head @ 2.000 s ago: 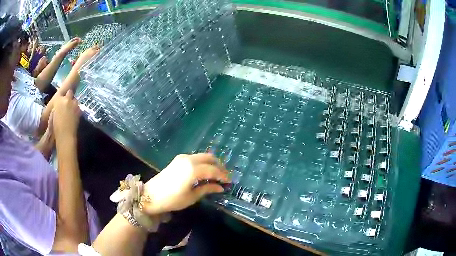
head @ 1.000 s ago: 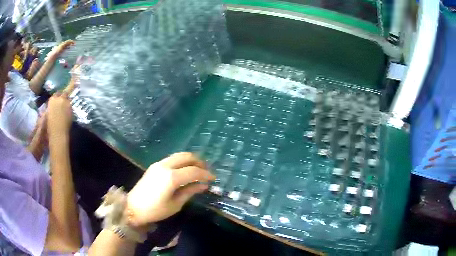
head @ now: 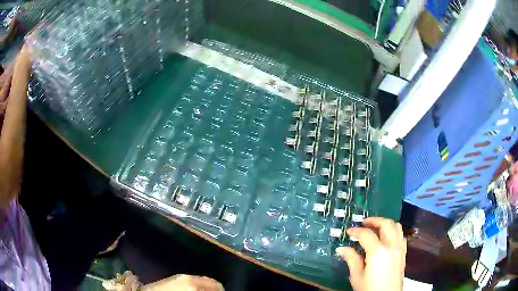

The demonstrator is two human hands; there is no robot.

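A clear tray (head: 284,245) on the right of the green bench holds columns of small silver-white modules (head: 322,188) along its right side. The clear tray (head: 129,193) to its left shows three modules (head: 205,206) along its near edge. My right hand (head: 375,247) is over the right tray's near right corner, thumb and forefinger apart, beside the nearest modules. No module is clearly held. My left hand (head: 184,283) is low at the bottom edge, off the bench, partly cut off; its fingertips are hidden.
A tall stack of clear trays (head: 108,57) stands at the far left. A pale strip (head: 238,71) crosses the trays' far end. A white post (head: 437,71) and blue perforated basket (head: 454,136) are on the right. Another person's arm (head: 14,125) is at the left edge.
The view has swung right. My right hand has come into view over the right tray. My left hand has left the left tray's near edge and dropped low.
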